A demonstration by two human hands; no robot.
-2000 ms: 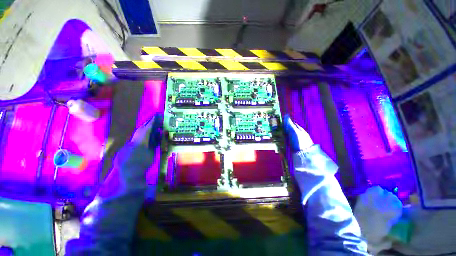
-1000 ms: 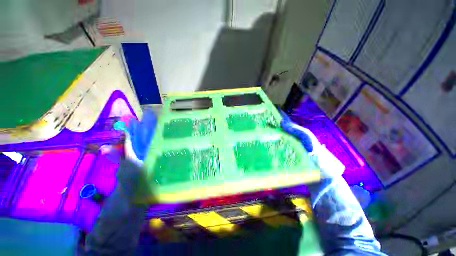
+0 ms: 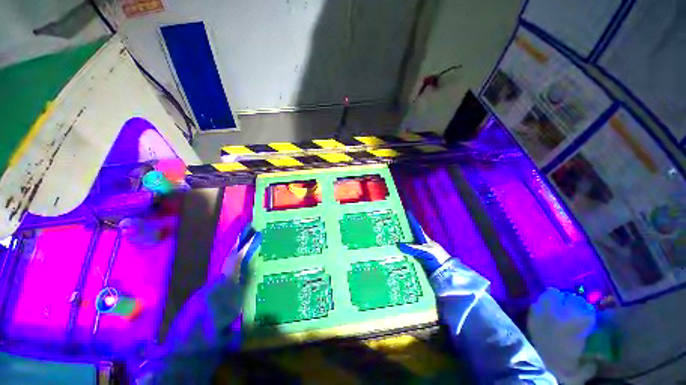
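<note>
The pale green carrier (image 3: 337,252) is over the conveyor between my hands, close to flat. Its two far windows show red. The other windows hold green circuit boards (image 3: 292,295) with a flat, low-detail side up. My left hand (image 3: 242,252), gloved with dark blue fingertips, holds the carrier's left edge; it is dim and partly blurred. My right hand (image 3: 427,250), in a white glove with blue fingertips, holds the right edge with fingers lapping onto the frame. Whether the carrier rests fully on the track cannot be told.
Hazard-taped rails run behind (image 3: 316,154) and in front (image 3: 391,347). Small bottles or cups (image 3: 154,180) stand at left on the magenta conveyor (image 3: 49,282). A crumpled white bundle (image 3: 560,323) lies at right, below instruction sheets (image 3: 602,192) on the wall.
The carrier was component side up, then raised and tilted in both hands. It is now lowered over the conveyor with the flatter side up and the empty windows at the far end.
</note>
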